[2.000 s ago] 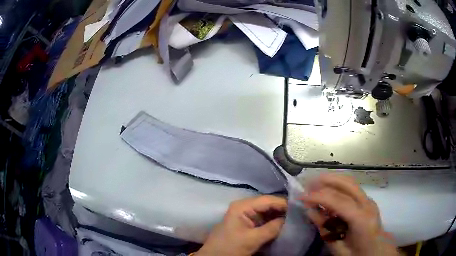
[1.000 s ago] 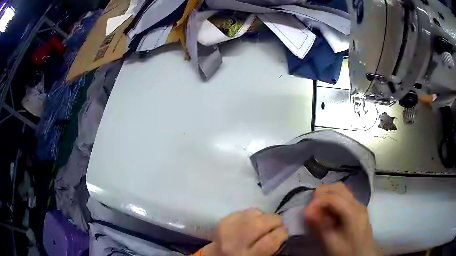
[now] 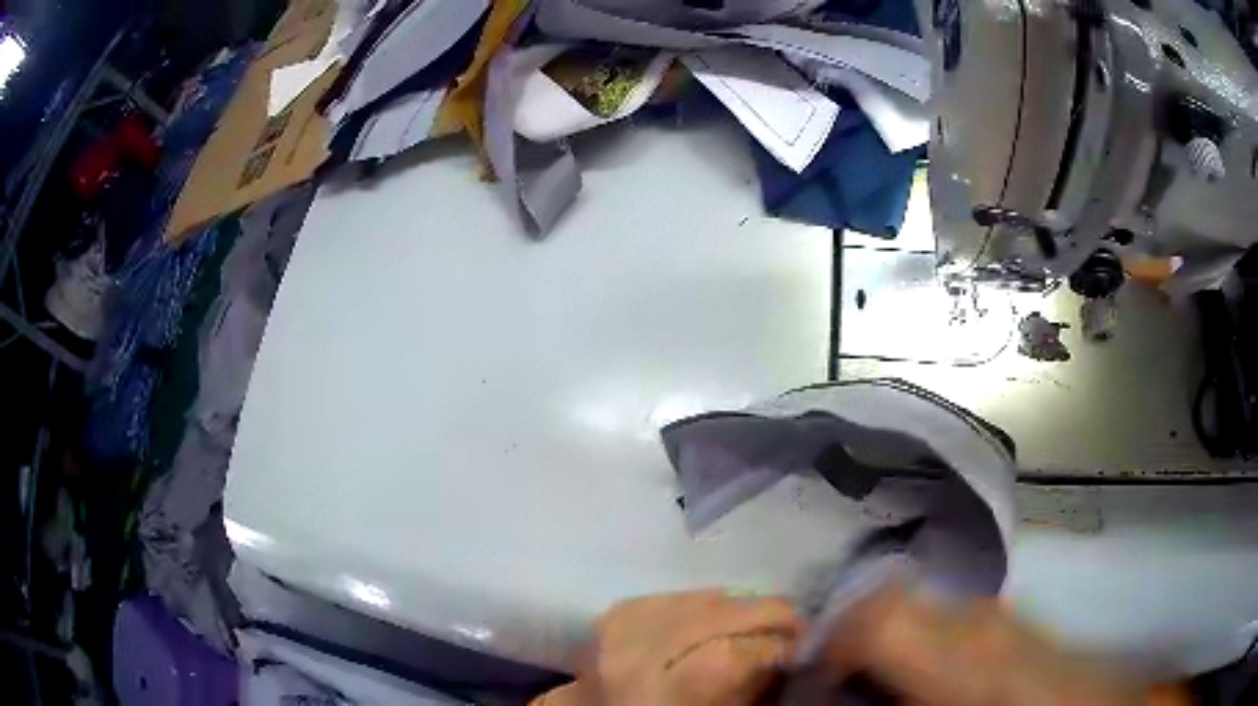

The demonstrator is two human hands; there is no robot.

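The grey band [image 3: 966,428] with dark edging stands curled in a loop at the table's front right, its free end pointing left. My left hand [image 3: 697,646] is closed on the band's near end at the bottom of the picture. My right hand [image 3: 966,655] is blurred and lies against the same end, just to the right. Its fingers and anything in them cannot be made out. The lower parts of both hands are cut off by the picture's edge.
The sewing machine head [image 3: 1049,138] stands at the right, its needle area lit. Black scissors [image 3: 1221,386] lie at the far right. Cloth offcuts [image 3: 786,117] and brown cardboard [image 3: 248,152] lie at the back. A purple stool [image 3: 173,655] is at the lower left of the white table [image 3: 455,400].
The band lay flat to the left two seconds ago and is now curled in a loop near the machine bed. Both hands have moved slightly lower since one second ago.
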